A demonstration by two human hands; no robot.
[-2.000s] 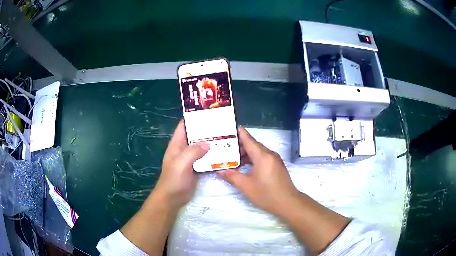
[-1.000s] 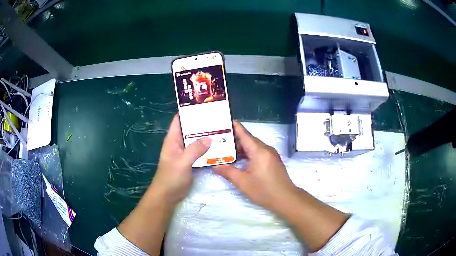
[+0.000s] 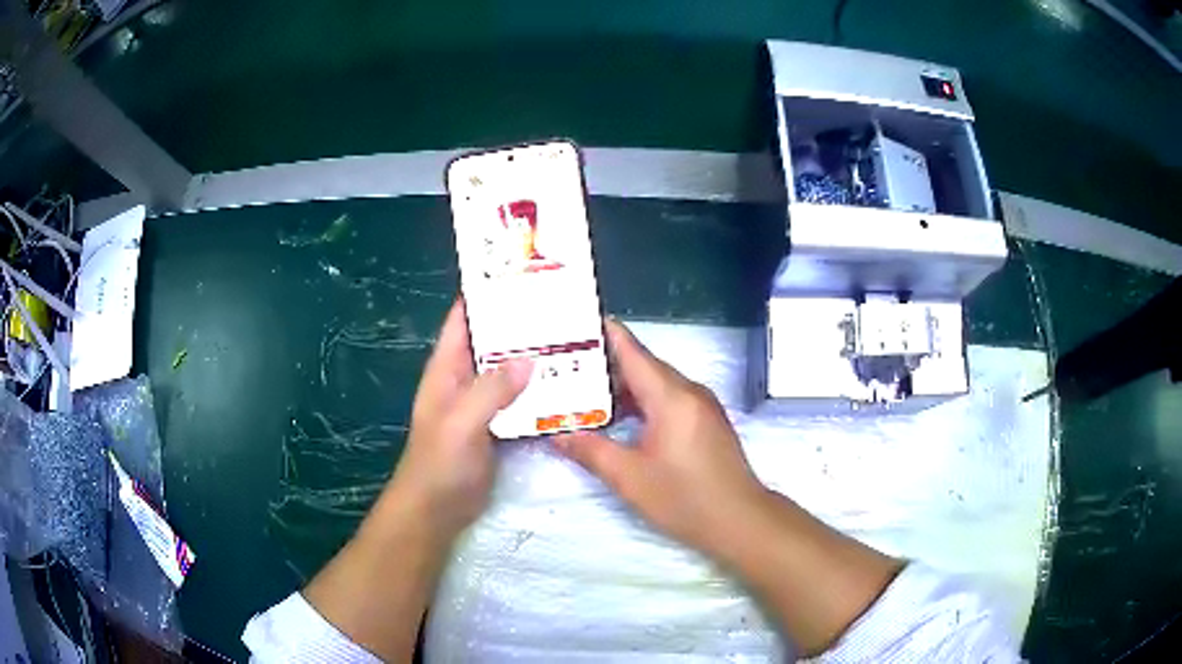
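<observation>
A smartphone (image 3: 532, 292) is held upright in front of me. Its bright screen shows a mostly white page with a small red and orange picture at the top and an orange button at the bottom. My left hand (image 3: 454, 422) grips its lower left side, with the thumb over the lower screen. My right hand (image 3: 681, 448) holds its lower right side and bottom corner. The fingers behind the phone are hidden.
A grey-white screw feeder (image 3: 894, 247) stands at the right, with a dark tool (image 3: 1121, 344) at the right edge. A whitish sheet (image 3: 622, 571) lies under my forearms. Plastic bags (image 3: 78, 480), cables (image 3: 33, 292) and a white box (image 3: 108, 298) lie at the left.
The picture on the screen has changed from a dark one to a small red and orange one on white. The hands keep their grip; the view has shifted slightly.
</observation>
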